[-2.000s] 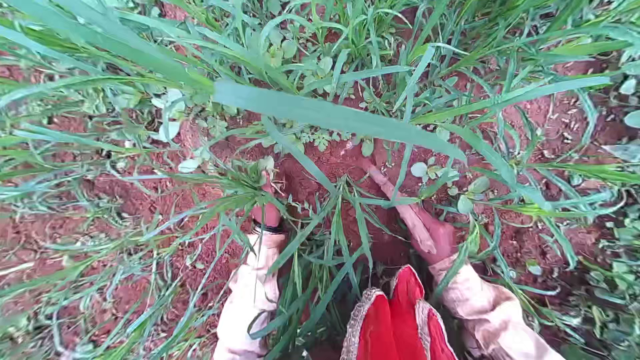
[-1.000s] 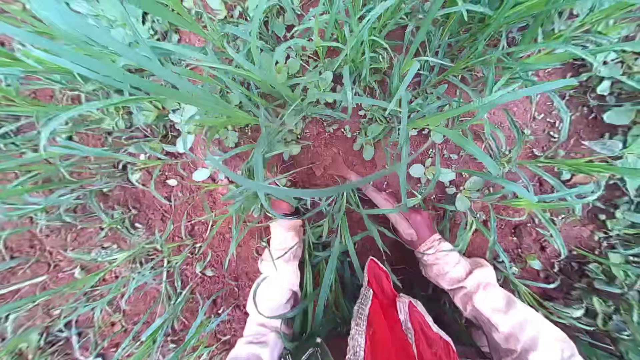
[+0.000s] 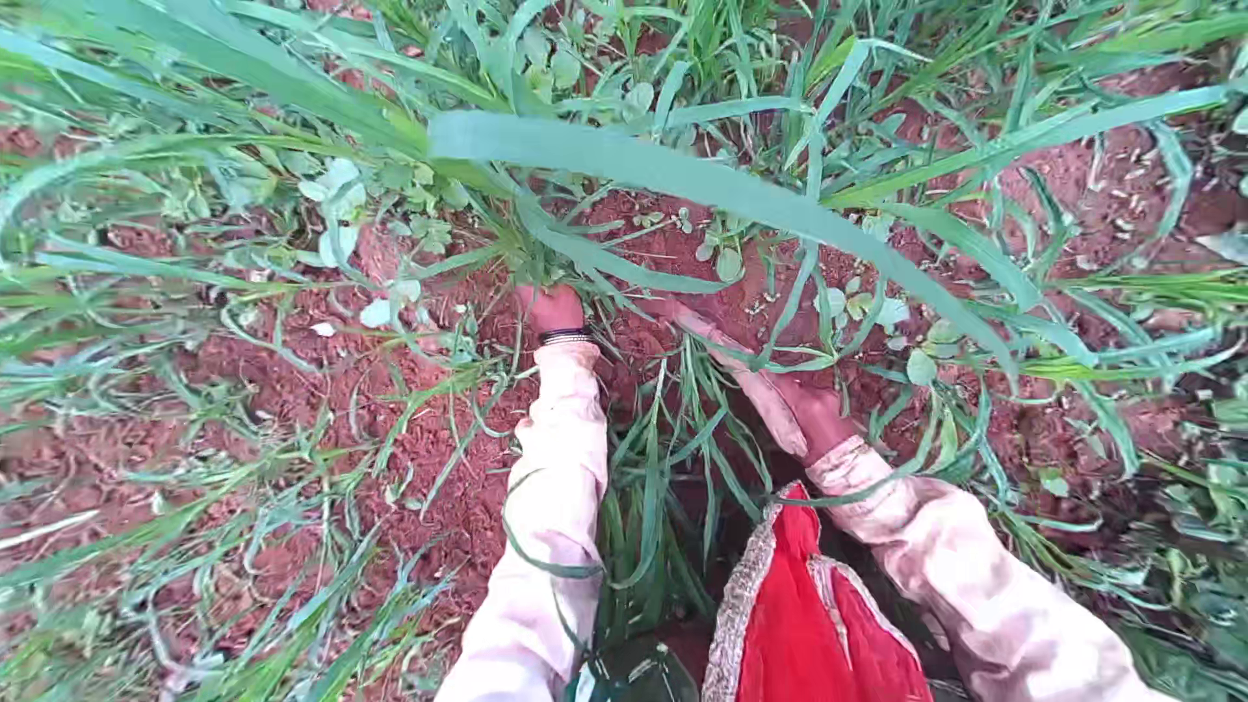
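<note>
My left hand (image 3: pixel 554 310), with dark and light bangles at the wrist, is at the base of a tuft of green grass-like leaves (image 3: pixel 526 255); its fingertips are hidden among the stems. My right hand (image 3: pixel 814 414) is closed around the wooden handle (image 3: pixel 746 375) of a hand tool. The tool slants up and left, and its far end (image 3: pixel 673 310) meets the reddish soil (image 3: pixel 634 341) just right of my left hand. Whether it has a metal blade cannot be seen. Another clump of long leaves (image 3: pixel 653 458) stands between my forearms.
Long green blades (image 3: pixel 731 185) arch across the view above the hands. Small broad-leaved plants (image 3: pixel 921 366) grow right of the tool, others (image 3: pixel 336 210) at upper left. Red cloth with a silvery border (image 3: pixel 799 604) hangs at the bottom, between the light sleeves.
My left hand has moved forward, up to the base of the leafy tuft. My right hand keeps hold of the wooden handle.
</note>
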